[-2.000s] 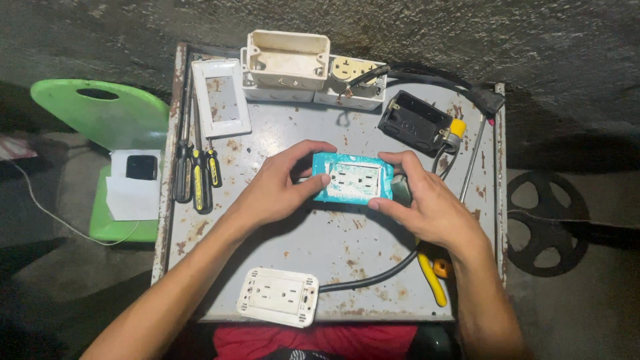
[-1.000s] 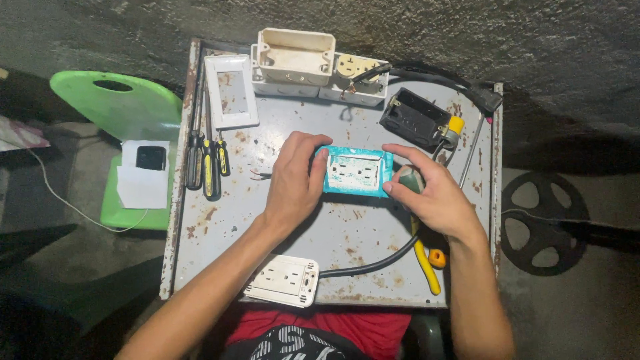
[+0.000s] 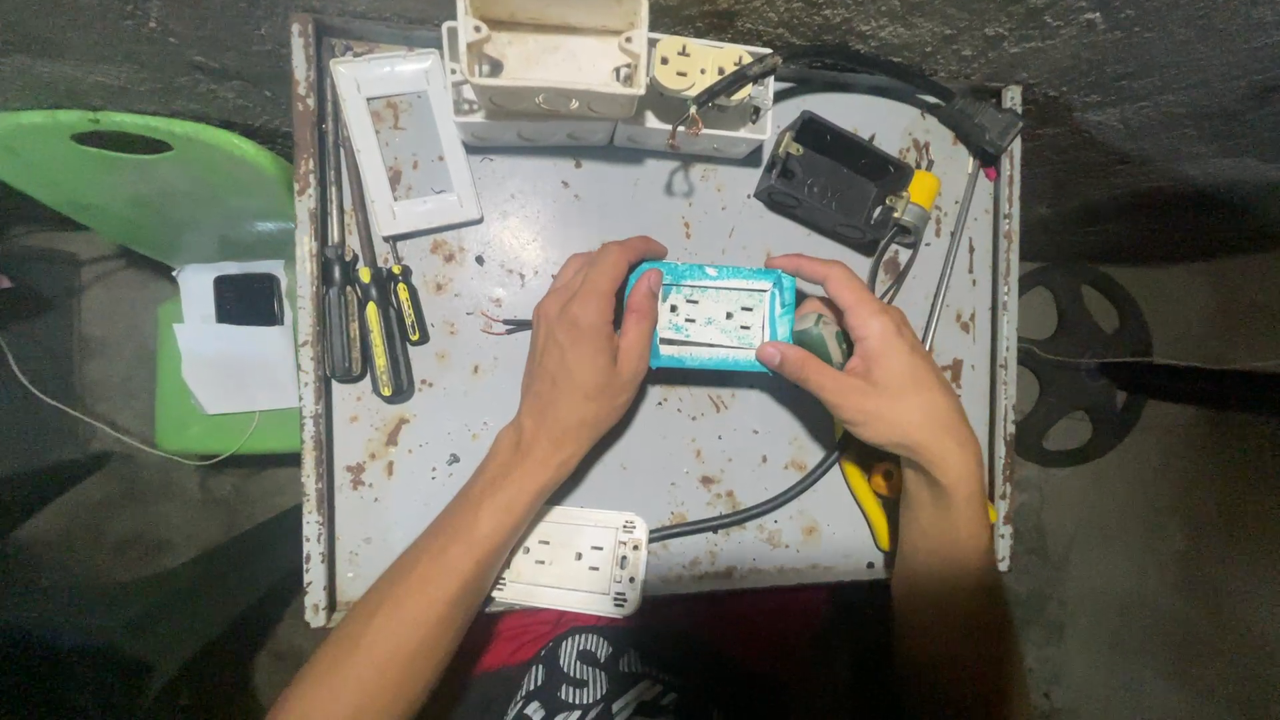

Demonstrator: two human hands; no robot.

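Note:
Between my two hands is a double electrical outlet in a teal-painted cover plate (image 3: 712,315), its white face turned up and flecked with teal. My left hand (image 3: 598,335) grips its left end, thumb on the face. At the right end, my right hand (image 3: 860,350) holds it between thumb and index finger. A rounded dark green thing (image 3: 820,338) shows under my right fingers; I cannot tell what it is. Bare wire ends (image 3: 505,324) stick out left of my left hand. A white outlet plate (image 3: 575,560) with a black cable (image 3: 750,512) lies near the front edge, partly behind my left forearm.
Several screwdrivers (image 3: 377,335) and a white frame (image 3: 380,213) lie on the left. White utility boxes (image 3: 560,75), a cream outlet (image 3: 700,68) and a black box (image 3: 835,180) stand along the back. Yellow-handled pliers (image 3: 868,505) are by my right wrist. A green chair (image 3: 200,200) is beyond the metal table's left rim (image 3: 312,400).
Since two seconds ago, my left hand has shifted its hold on the outlet's left end, and more of its back now faces up. The outlet stays between both hands.

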